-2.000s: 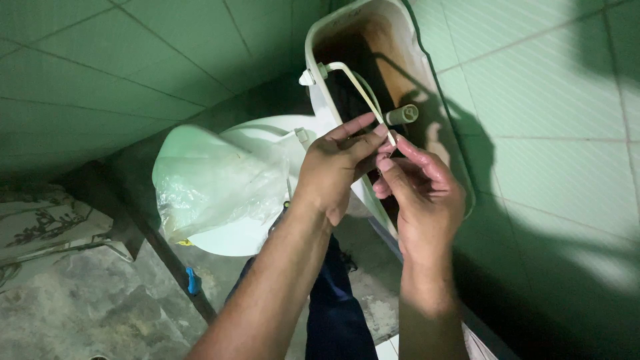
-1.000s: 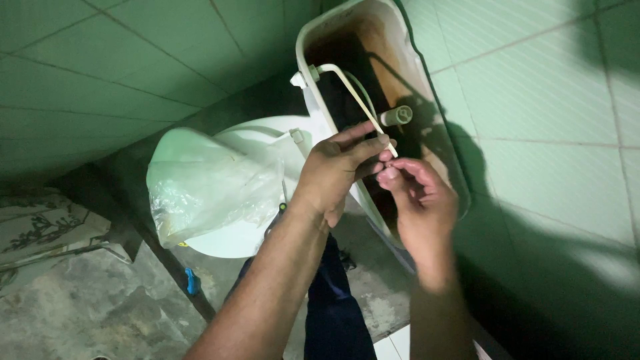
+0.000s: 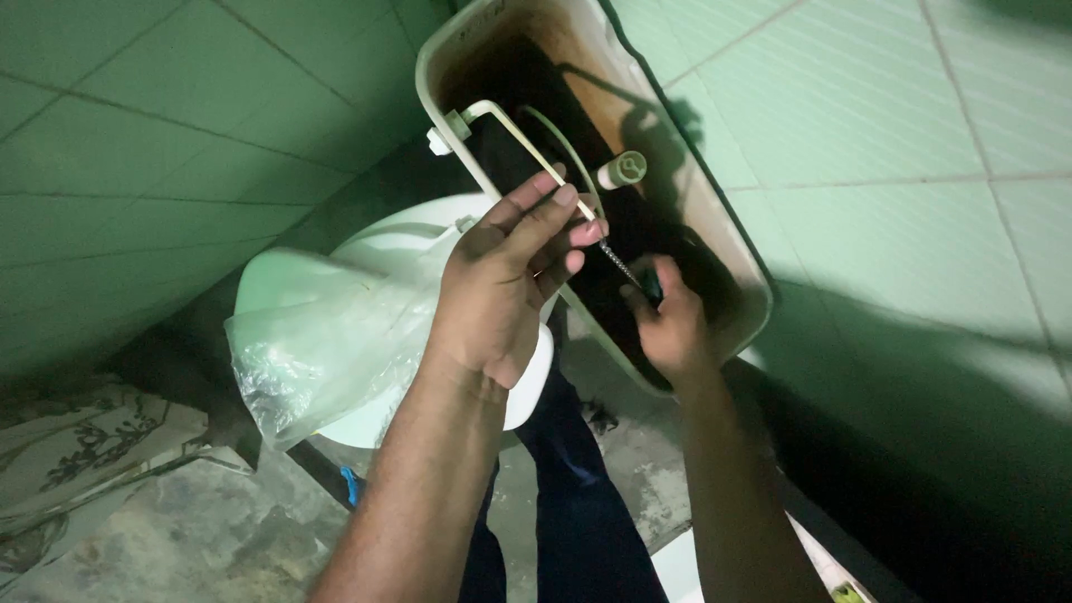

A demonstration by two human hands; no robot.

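My left hand (image 3: 523, 251) pinches the free end of a pale flush lever arm (image 3: 529, 149), which bends out from a white fitting (image 3: 448, 134) on the wall of an open toilet tank (image 3: 745, 322). From the arm's tip a metal chain (image 3: 620, 264) runs slantwise down to my right hand (image 3: 666, 318). That hand is inside the tank's lower end, its thumb and fingers closed around the chain's lower end and a dark piece that is mostly hidden. Beside the lever stands an overflow tube (image 3: 624, 170), with a thin pale hose (image 3: 561, 138) curving toward it.
A clear plastic bag (image 3: 335, 335) lies over the white toilet seat and lid (image 3: 394, 226) left of the tank. Green tiled walls (image 3: 871, 109) close in on both sides. A blue object (image 3: 349, 486) and patterned material (image 3: 100, 435) are at the lower left.
My right hand has moved away from the lever's tip, down into the tank. The chain now shows stretched between both hands. My left hand stays at the lever arm.
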